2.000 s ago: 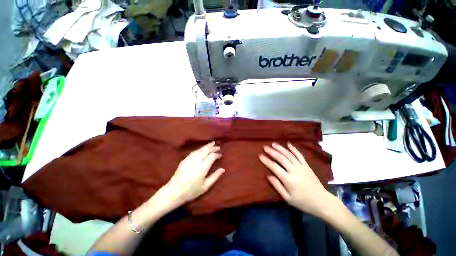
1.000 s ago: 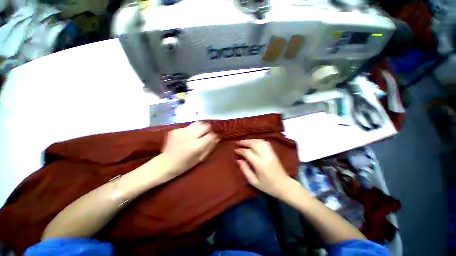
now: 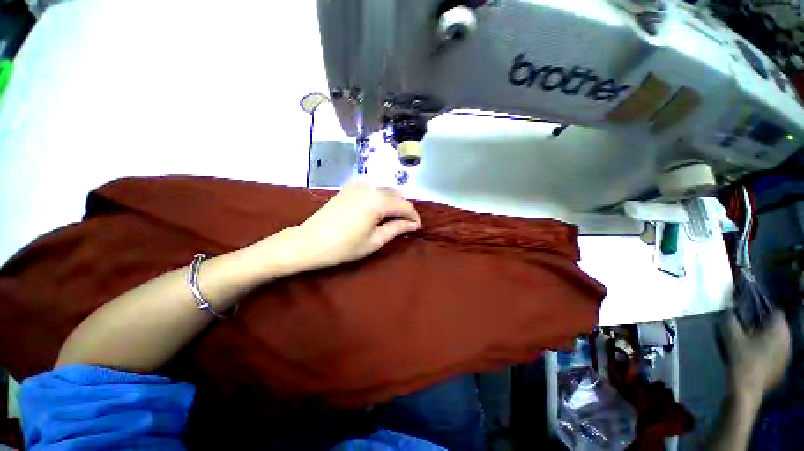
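The rust-brown garment piece [image 3: 423,308] lies across the front of the table and over my lap, with a ribbed band [image 3: 502,231] along its upper right edge. My left hand [image 3: 360,225] pinches the cloth at this band, just in front of the presser foot and needle area [image 3: 375,158]. My right hand [image 3: 760,352] is blurred at the far right, past the table's end. It holds a dark, blurred thing that looks like the scissors [image 3: 752,299].
The white brother sewing machine [image 3: 564,88] stands behind the cloth. A green-handled tool [image 3: 671,238] lies at the table's right end. A white storage bin [image 3: 552,396] with plastic bags and brown scraps is below the table at right. A green rim [image 3: 5,74] shows at the left edge.
My right hand has left the cloth and moved far right to the scissors, now off the table top. My left hand moved from lying spread on the cloth to pinching its band. The view has shifted.
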